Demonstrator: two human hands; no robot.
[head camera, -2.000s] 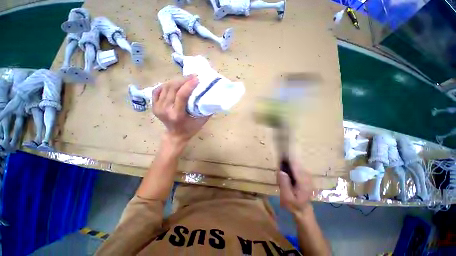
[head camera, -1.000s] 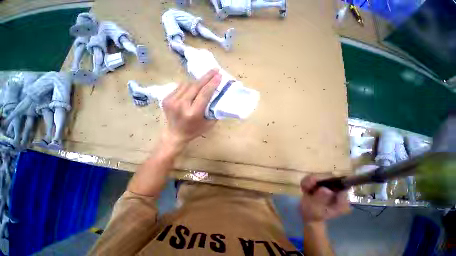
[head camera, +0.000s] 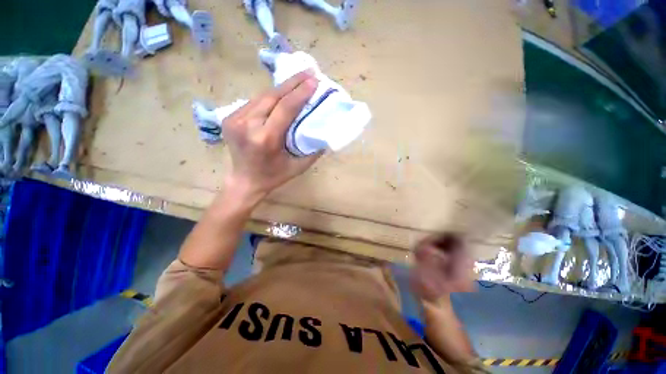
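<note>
My left hand (head camera: 266, 139) is closed around the waist of a grey-white figure lower body (head camera: 296, 69) and presses it on the cardboard. Its feet point left and up, away from me. A blocky white part (head camera: 339, 126) sits at the waist opening, beside a dark stripe. My right hand (head camera: 442, 266) is blurred near the board's front edge, closed on a hammer handle. The hammer (head camera: 500, 150) is a fast yellow-green and grey blur to the right of the figure, above the board, apart from the white part.
The cardboard sheet (head camera: 409, 95) covers the bench. Grey figure legs (head camera: 66, 109) lie at the left, and others (head camera: 580, 219) at the right edge beside a white piece (head camera: 539, 243). More legs and a small white block (head camera: 155, 38) lie at the back left. A blue crate (head camera: 66, 256) stands below left.
The hammer has swung from low at the far right to higher, nearer the board. My left hand still holds the figure in place. The whole view has shifted, so the back figures sit higher.
</note>
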